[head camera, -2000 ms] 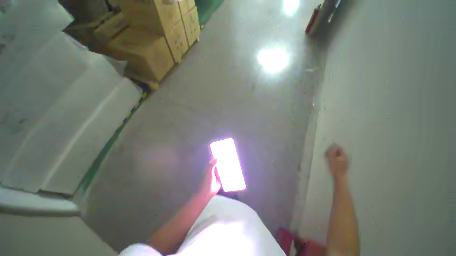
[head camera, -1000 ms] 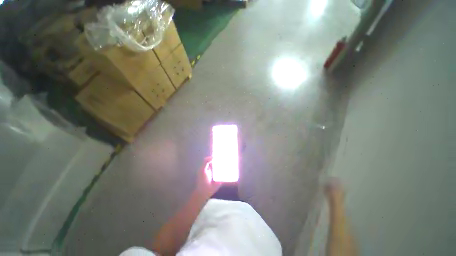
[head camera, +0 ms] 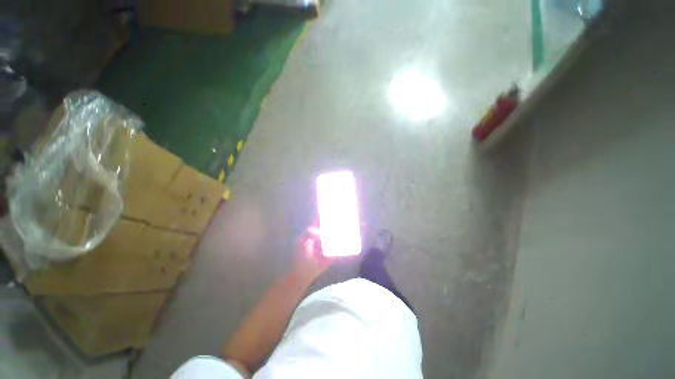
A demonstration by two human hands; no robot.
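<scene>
A smartphone (head camera: 339,214) glows white with a pink-violet rim, upright in front of my body at the middle of the view. Its screen content is washed out by glare. My left hand (head camera: 314,246) holds the phone at its lower left edge, with the fingers partly lost in the glow. My right hand is not in view.
Brown cartons (head camera: 152,211) with crumpled clear film (head camera: 70,178) on top stand at the left. Green floor (head camera: 194,78) with yellow-black tape lies beyond them. A red fire extinguisher (head camera: 496,115) is by the wall (head camera: 592,215) on the right. My foot shows below the phone's right side.
The cartons and film have moved nearer and down-left, and the extinguisher has come lower. More green floor shows. My right hand has left the view. My left hand still holds the phone.
</scene>
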